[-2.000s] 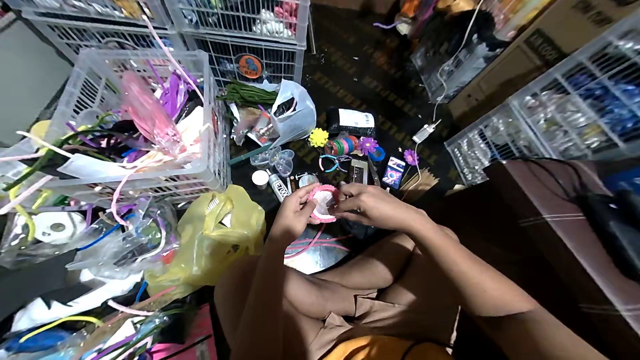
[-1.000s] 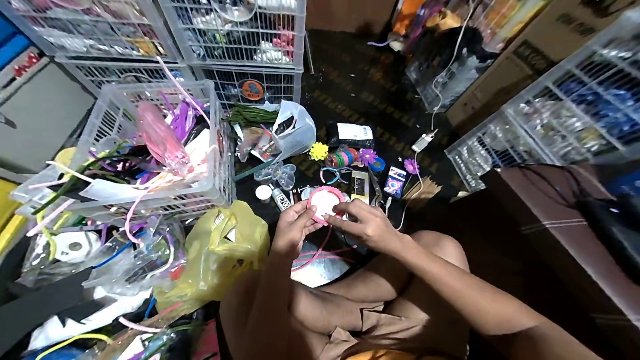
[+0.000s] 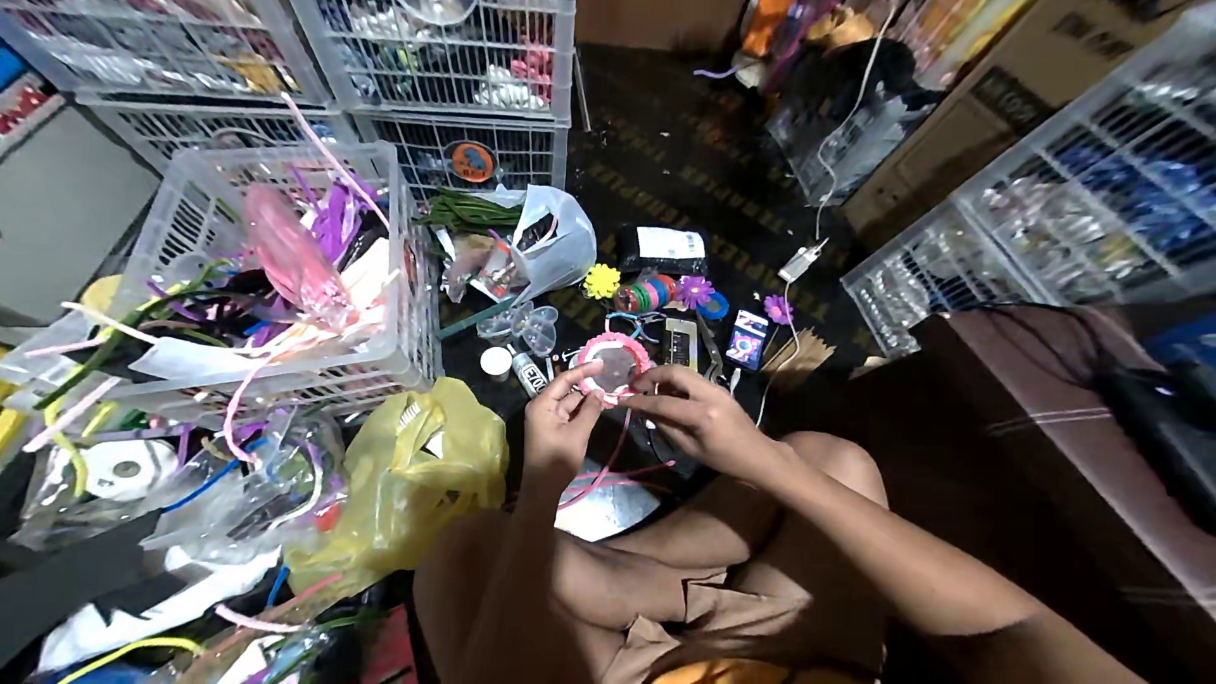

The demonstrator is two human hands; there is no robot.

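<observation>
A round piece with a scalloped pink rim (image 3: pixel 614 339) and a greyish-white centre is held above my lap. My left hand (image 3: pixel 562 414) grips its lower left edge between thumb and fingers. On its right edge are the fingertips of my right hand (image 3: pixel 701 418). Pink pipe cleaners (image 3: pixel 608 475) lie below, near a shiny silvery sheet (image 3: pixel 613 511). Just beyond the hands are a glue tube (image 3: pixel 528 372), a white round lid (image 3: pixel 495 361), a clear flower-shaped case (image 3: pixel 532 329), several coloured tape rolls (image 3: pixel 648 294) and a yellow flower (image 3: pixel 601 281).
A plastic crate (image 3: pixel 408 313) full of pipe cleaners stands at left, with a yellow plastic bag (image 3: pixel 427 465) before it. Mesh drawers (image 3: pixel 446 114) rise behind. A white cable with a plug (image 3: pixel 800 263) crosses the floor at right, near more drawers (image 3: pixel 959 204) and a brown surface (image 3: pixel 1073 427).
The round piece's centre looks white in the earlier frames and greyer now, with its scalloped rim standing up. Both hands stay at its edges; the fingers of my right hand have shifted from its centre to the right edge.
</observation>
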